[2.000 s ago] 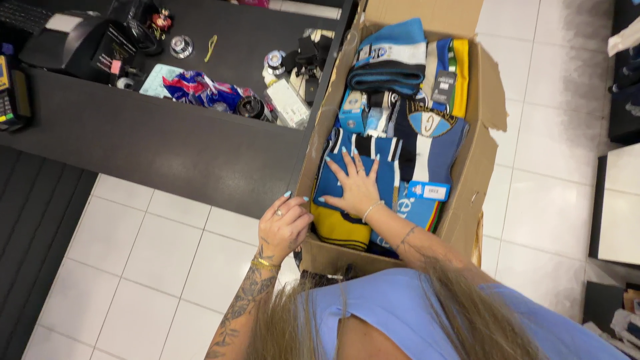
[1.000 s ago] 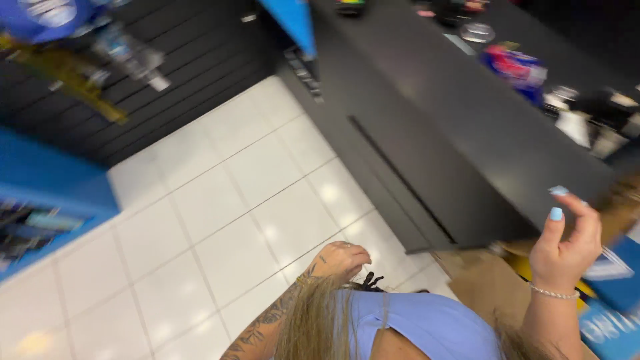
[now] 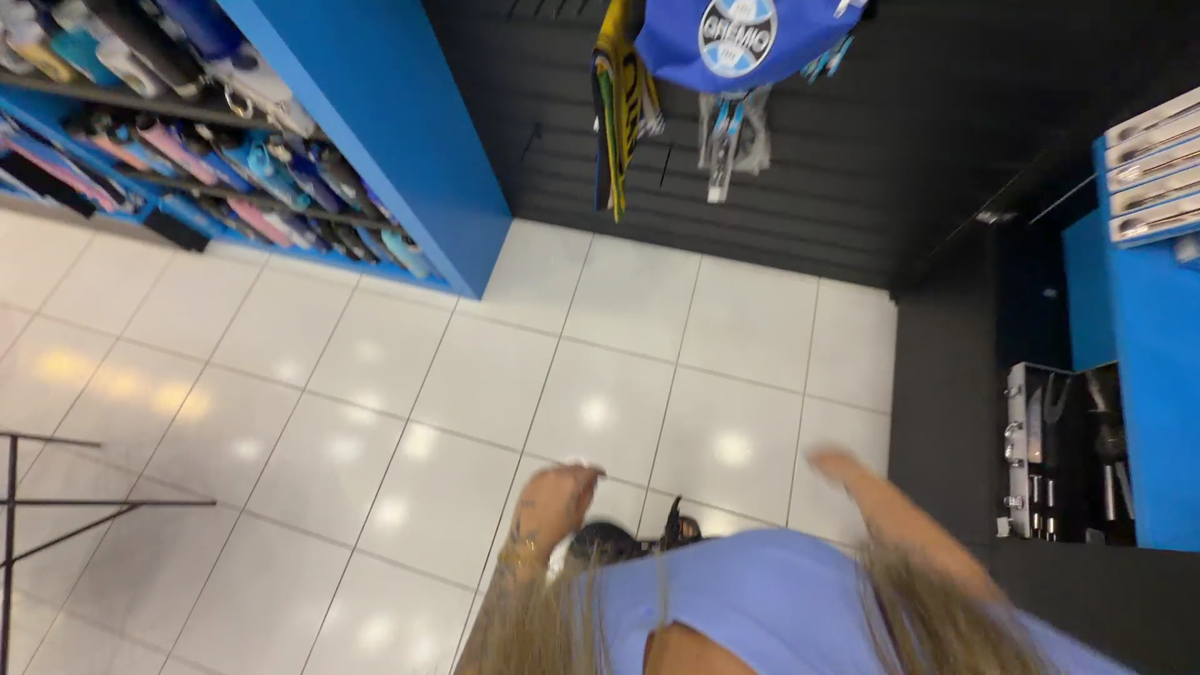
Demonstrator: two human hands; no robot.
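My left hand hangs over the tiled floor near the lower middle of the head view, its fingers curled and a bracelet at the wrist. Nothing shows in it, though the inside of the palm is hidden. My right hand is blurred, to the right of my body, and its fingers cannot be made out. Neither hand touches any goods. Ahead, a blue cloth item with a round crest hangs on the black slatted wall, beside a yellow and black striped scarf and a plastic-wrapped item.
Blue shelving with bottles stands at the upper left. White floor tiles lie before me. On the right are a dark counter, an open metal case of utensils and a stack of boxed items. A black metal rack stands at left.
The view has swung away from the counter and the cardboard box of scarves. My right hand, earlier spread on the folded textiles in the box, is now off them and over the floor.
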